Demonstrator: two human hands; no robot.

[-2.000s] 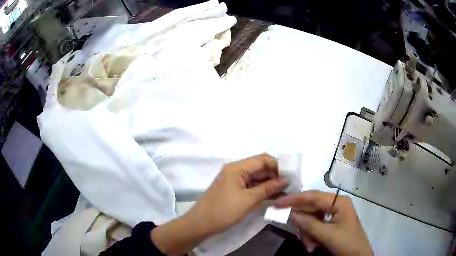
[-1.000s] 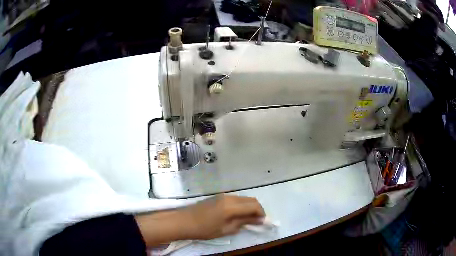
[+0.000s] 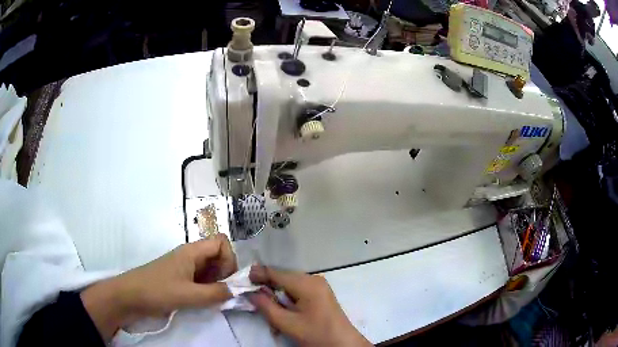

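My left hand (image 3: 166, 281) and my right hand (image 3: 305, 305) pinch a small folded end of white cloth (image 3: 238, 288) between them, just in front of the needle plate (image 3: 249, 215). The rest of the white garment piece (image 3: 40, 237) runs under my left wrist and off to the left. A thin dark tool seems to lie within my right fingers; its shape is mostly hidden. The presser foot and needle stand behind my fingertips, not touching the cloth.
The off-white sewing machine (image 3: 379, 101) fills the middle and right. Its control panel (image 3: 491, 41) sits on top. A tray (image 3: 535, 237) with small tools is at the right end. The white table (image 3: 122, 135) has a brown front edge.
The view has swung right from the cloth heap to the machine. My left hand, lower and farther right a second ago, is now nearer the plate. My right hand has come back into view.
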